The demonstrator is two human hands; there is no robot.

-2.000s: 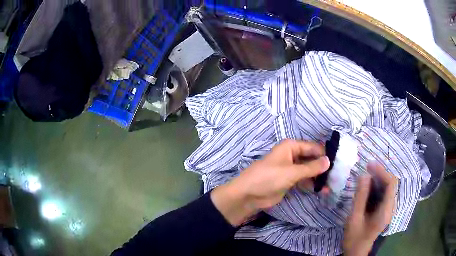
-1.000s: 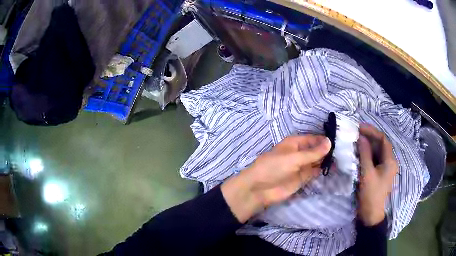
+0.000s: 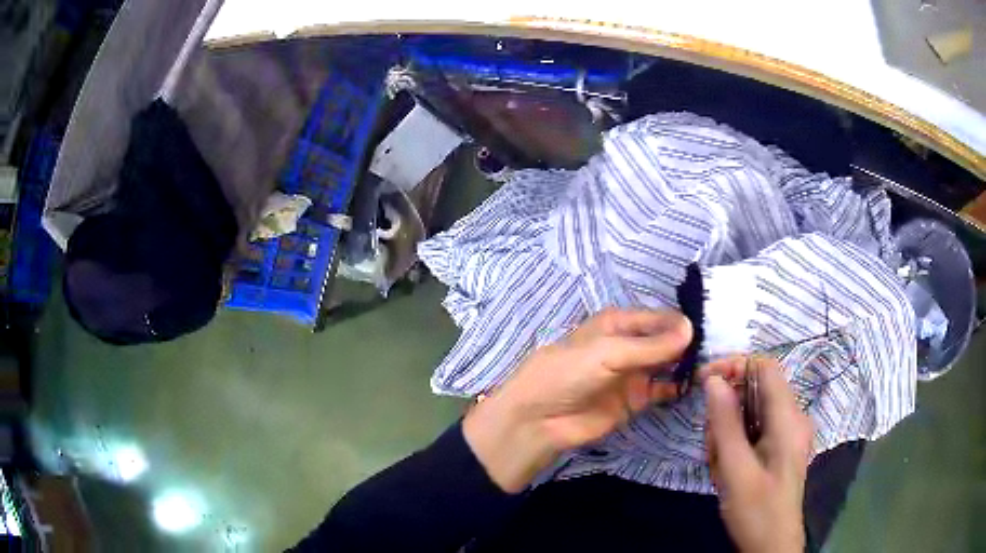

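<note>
A white garment with thin blue-grey stripes is bunched over my lap. My left hand pinches a narrow black strip between thumb and fingers. A plain white patch lies directly right of the strip. My right hand is just below the patch, thumb and fingertips near its lower edge. A slim dark metallic tool, perhaps snips or tweezers, is held in its fingers. Fine dark thread shows over the stripes at right. No needle can be made out.
A white-topped table curves across the top. Blue plastic crates stand at upper left, beside a dark cap or cloth on grey-brown fabric. A clear bin is at right. The floor is shiny green.
My right hand has moved down and left to just below the patch, and its slim tool is now visible. My left hand still holds the black strip. The view has shifted, showing more table.
</note>
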